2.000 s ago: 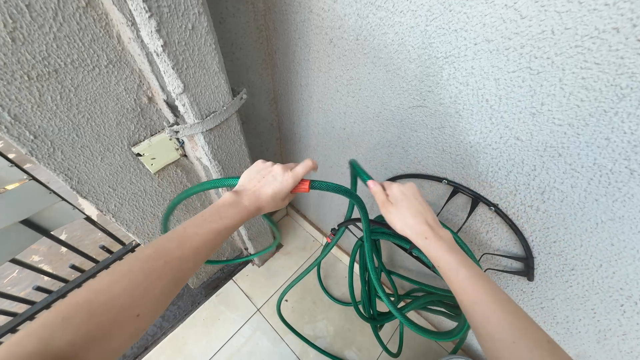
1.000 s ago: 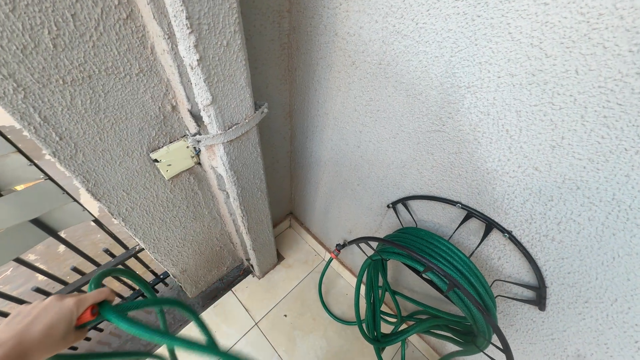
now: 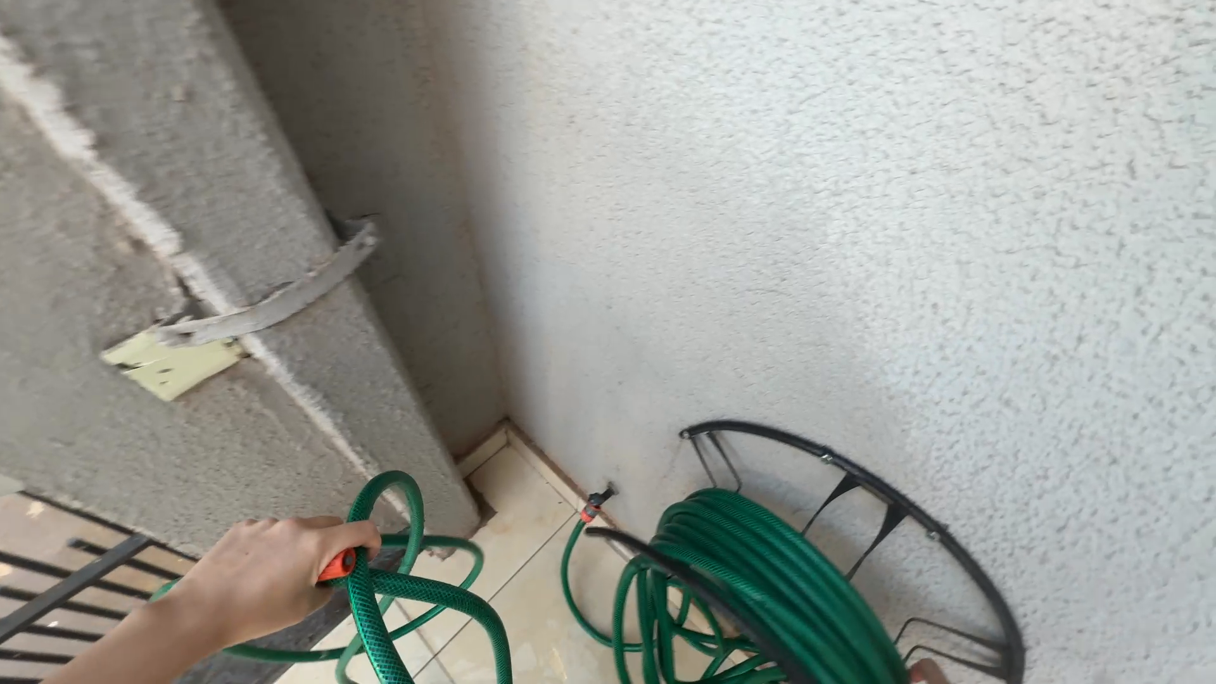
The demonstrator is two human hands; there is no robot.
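Observation:
My left hand [image 3: 271,575], low at the left, is closed around loops of green garden hose [image 3: 451,597] and an orange hose connector [image 3: 338,565]. More of the hose is wound on a black wall-mounted hose reel [image 3: 912,503] at the lower right. Just the fingertips of my right hand [image 3: 926,673] show at the bottom edge, beside the reel; whether they grip anything is hidden. Near the wall's foot, an orange and black fitting [image 3: 594,505] joins one hose end to a small tap.
A rough plastered pillar [image 3: 361,380] with a pale yellow plate [image 3: 176,361] and a grey strap rises at the left. Black metal railing bars [image 3: 71,589] stand at the lower left. Beige floor tiles [image 3: 513,494] meet the textured white wall.
My left hand has gone from holding the hose stretched before the pillar to the lower left, with loops in it. My right hand, earlier on the hose, now barely shows beside the reel.

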